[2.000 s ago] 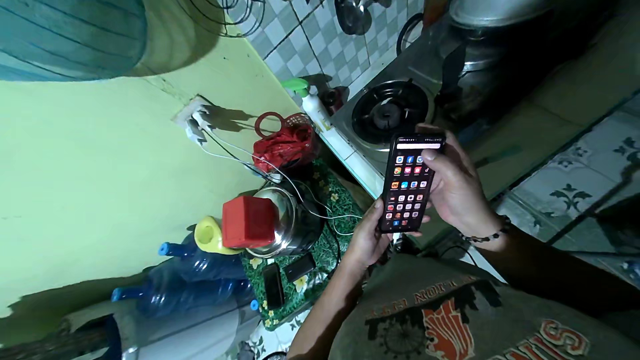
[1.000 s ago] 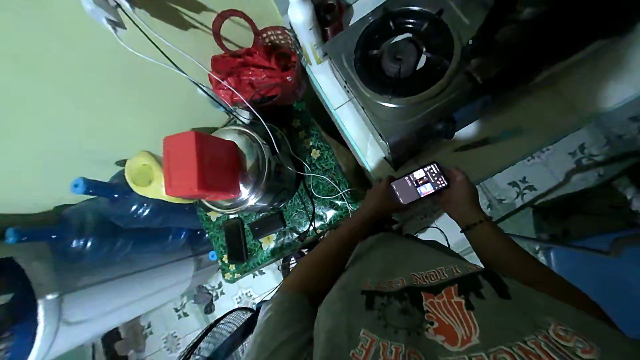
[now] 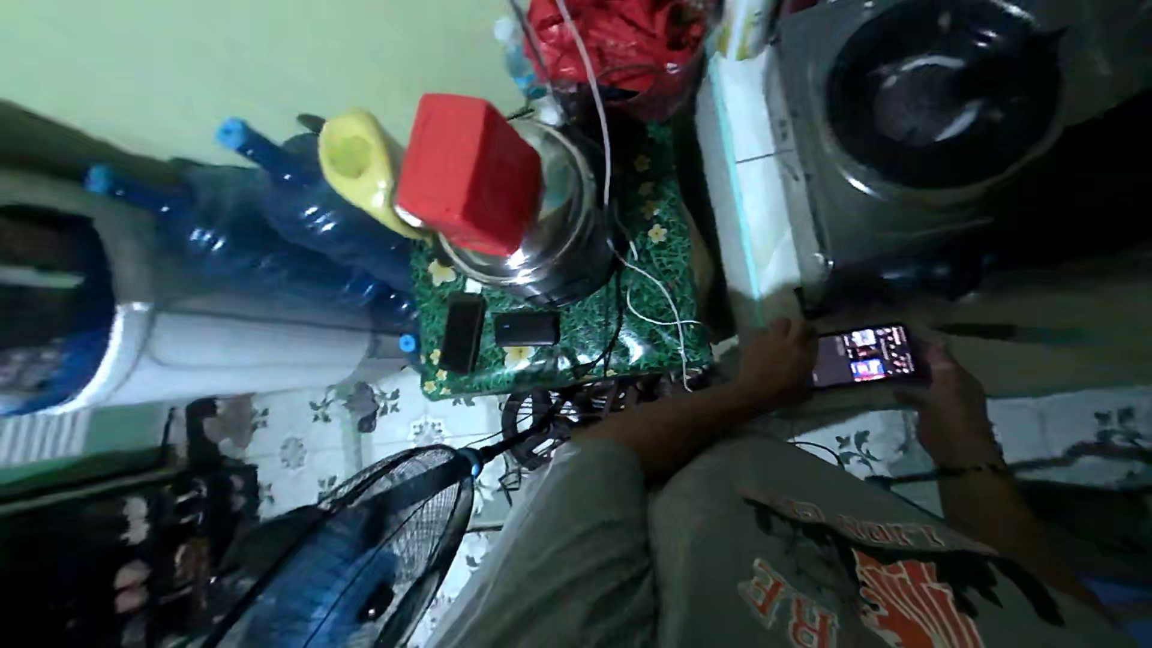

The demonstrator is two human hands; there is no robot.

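Near the front edge of the stove counter, a smartphone [image 3: 864, 355] with a lit screen is held sideways between both hands. My left hand [image 3: 778, 360] grips its left end, and my right hand [image 3: 949, 396] grips the right end. To the left of my left hand is a small table with a green flowered cover [image 3: 661, 270]. On that cover lie a dark phone [image 3: 463, 333] and a small black device [image 3: 526, 328]. Behind them, a red plastic container [image 3: 468, 175] rests on top of a shiny metal pot [image 3: 562, 243].
A gas stove [image 3: 900, 216] stands beyond the phone. Red plastic bags [image 3: 621, 45] are behind the pot. Large blue water bottles [image 3: 261, 234], a yellow plastic container [image 3: 355, 166] and a washing machine [image 3: 252, 355] are at left. A floor fan [image 3: 387, 540] stands below the table.
The phone has gone from upright to sideways, and its screen shows something different from the first frame. My hands have shifted to its two ends. The view has swung left and down.
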